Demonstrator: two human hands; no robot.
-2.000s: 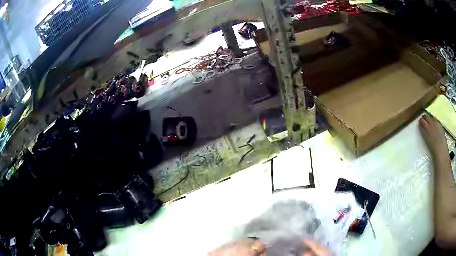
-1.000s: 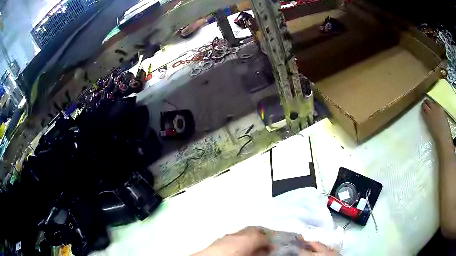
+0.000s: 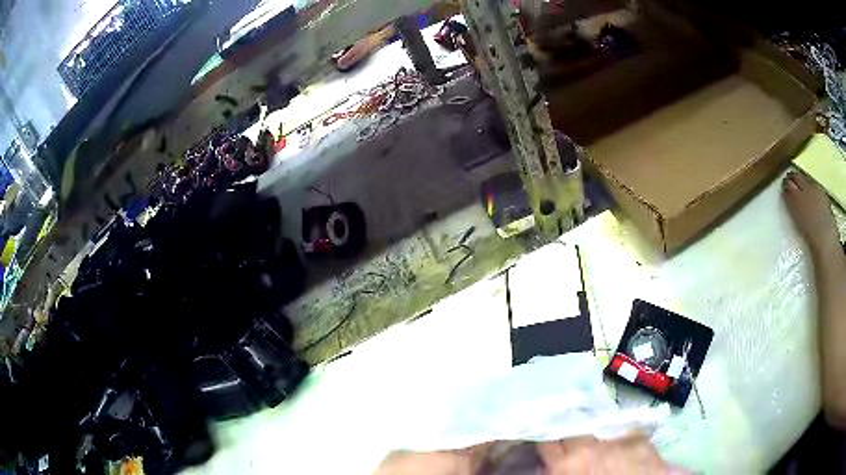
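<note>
A crinkled translucent plastic bag (image 3: 547,399) lies over the white bench in front of me, spread just above my hands. My left hand (image 3: 431,461) and my right hand (image 3: 608,455) are at the bottom edge, blurred and partly cut off, holding the bag's near side. A small dark grey thing shows between them; I cannot tell what it is. A black housing (image 3: 691,339) with a round silver-grey insert, a red component and thin wires lies right of the bag. A black strip (image 3: 551,341) with a pale section lies beyond the bag, which covers its near end.
Black housings (image 3: 237,371) are heaped at left. Another unit (image 3: 334,230) lies on the grey shelf. A metal upright (image 3: 533,139) stands beside a brown cardboard tray box (image 3: 663,227). Another person's forearm (image 3: 821,250) rests at the right edge. Loose wires (image 3: 390,102) lie at the back.
The bag has spread and flattened across the space above my hands, and the grey bulk in it no longer shows. The housing at right, partly covered at first, is uncovered.
</note>
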